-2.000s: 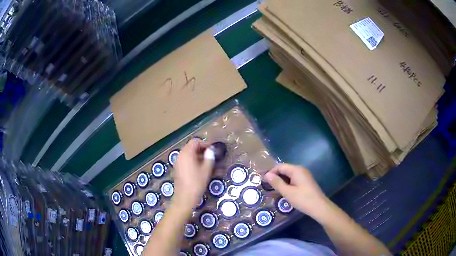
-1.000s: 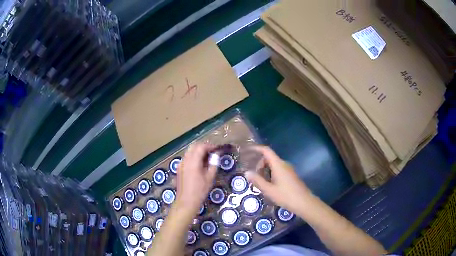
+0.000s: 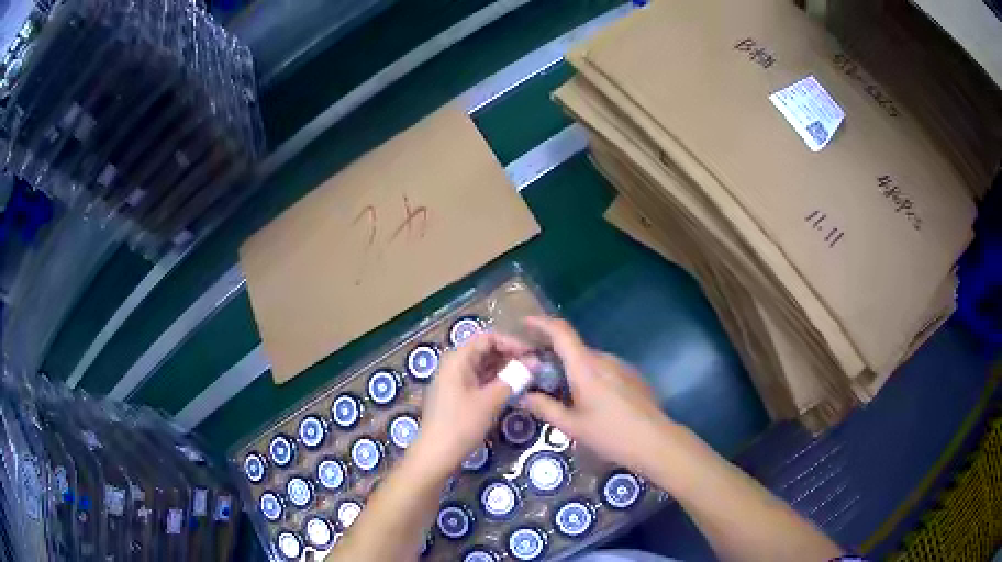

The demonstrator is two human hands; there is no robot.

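Observation:
A clear blister tray (image 3: 514, 294) lies in front of me with rows of round components (image 3: 382, 386), dark with silvery-white rings. My left hand (image 3: 470, 397), with a white wrap on one finger, and my right hand (image 3: 588, 384) meet over the tray's upper right part. A dark round component (image 3: 547, 373) is between them, blurred and partly covered by fingers. The right fingers hold it. Whether the left fingers also grip a part is unclear. The hands and forearms hide some pockets.
A cardboard sheet with red marking (image 3: 385, 242) lies beyond the tray. A pile of marked cardboard sheets (image 3: 758, 187) with a white label stands at right. Stacked trays (image 3: 121, 483) stand at lower left, and a second tray stack (image 3: 132, 121) at upper left.
The right hand has moved left from the tray's right side to meet the left hand. The left hand has shifted right, and a component in the top row now shows uncovered.

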